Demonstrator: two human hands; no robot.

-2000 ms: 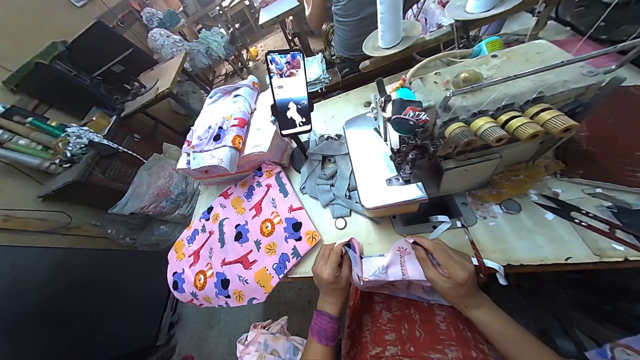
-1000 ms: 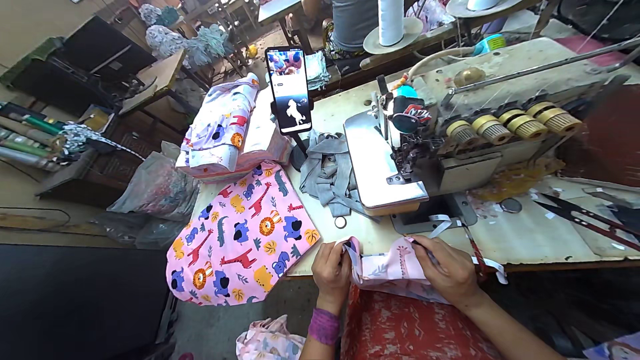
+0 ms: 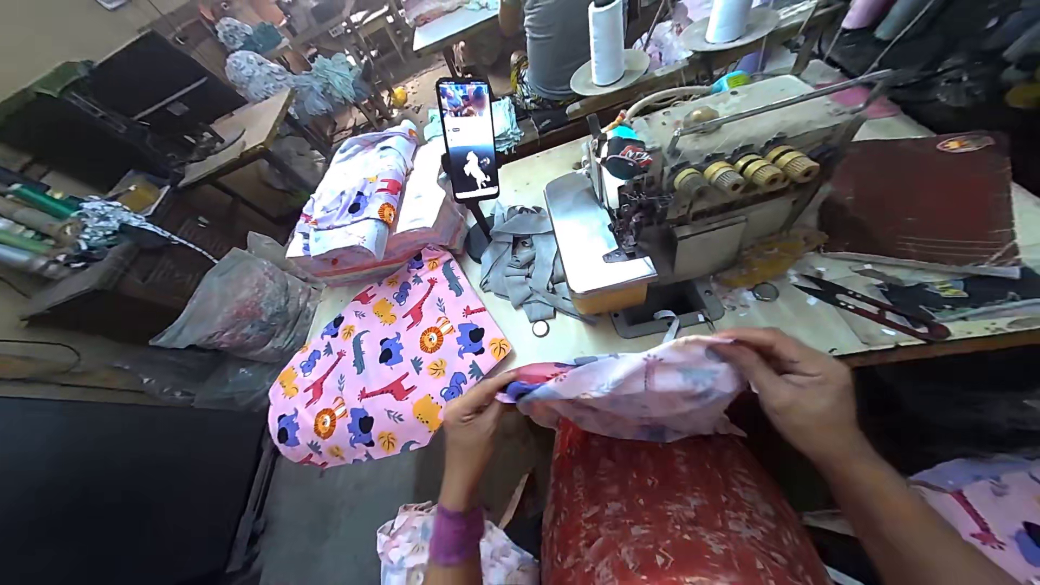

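A piece of pink animal-print fabric (image 3: 642,390) is stretched between my two hands above a worn red seat. My left hand (image 3: 475,414) pinches its left end, and my right hand (image 3: 792,390) grips the right end. Just beyond is an overlock sewing machine (image 3: 731,187) with several thread tension dials and a metal plate. Another pink printed fabric piece (image 3: 390,366) hangs over the table edge, left of my left hand. Grey fabric strips (image 3: 524,260) lie between it and the machine.
Thread snips (image 3: 873,307) lie at the right beside a dark red board (image 3: 918,199). A phone on a stand (image 3: 470,138) rises by stacked folded fabric (image 3: 353,195). The red seat (image 3: 666,512) is below my hands. A person (image 3: 552,49) is beyond the table.
My hands have moved apart, and the fabric between them is now spread wider and pulled out. The hanging printed piece, the phone and the machine have stayed where they were.
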